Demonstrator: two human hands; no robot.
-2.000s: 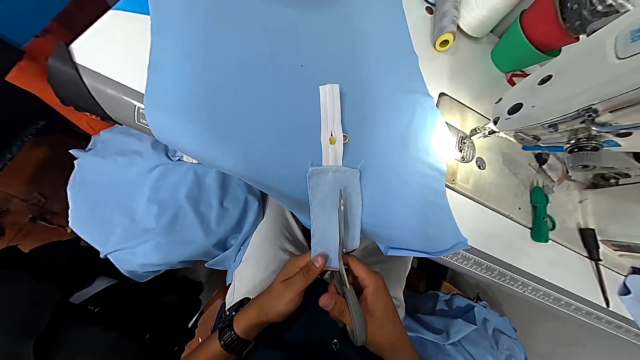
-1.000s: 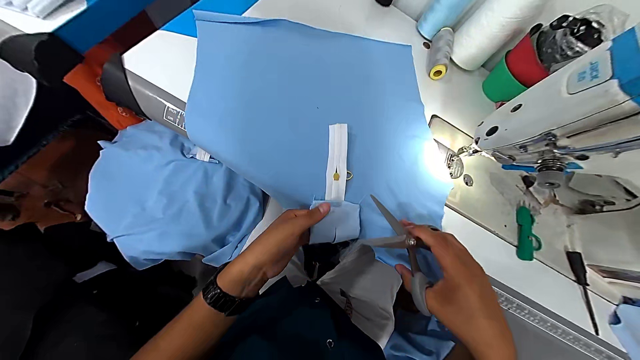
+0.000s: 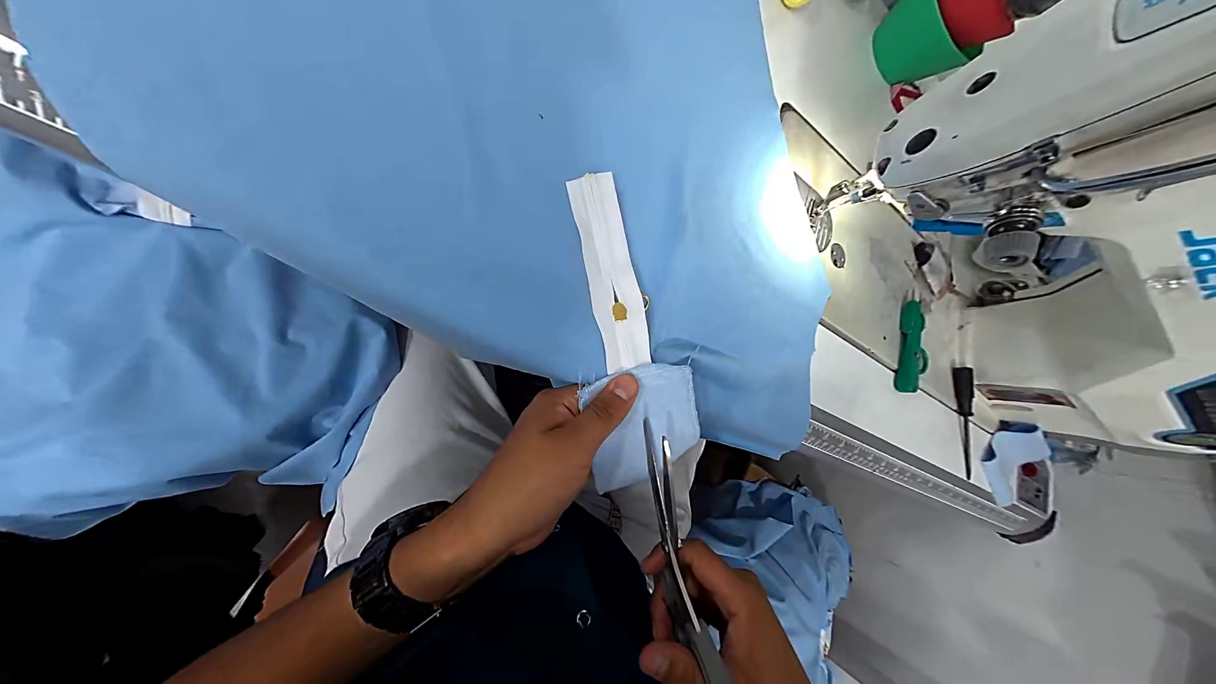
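My left hand [image 3: 532, 456] pinches a small light blue fabric piece [image 3: 646, 427] at its upper left corner, thumb on top. That piece lies at the lower end of a white zipper [image 3: 605, 256] with a yellow slider [image 3: 619, 312]. Under the zipper spreads a large light blue fabric panel [image 3: 427, 171]. My right hand [image 3: 722, 608] grips metal scissors [image 3: 671, 551], whose slightly parted blades point up at the lower part of the small piece. The scissor handles are partly hidden by the fingers.
A sewing machine [image 3: 1026, 123] with its lamp lit stands at the right. Green thread snips [image 3: 911, 347] and a black-handled screwdriver [image 3: 964, 399] lie beside it. A ruler [image 3: 912, 465] runs along the table edge. More blue fabric [image 3: 161, 351] lies at the left.
The scissors have come from the right of the small fabric piece to its lower part, their blades now closer together. The view has moved nearer the work.
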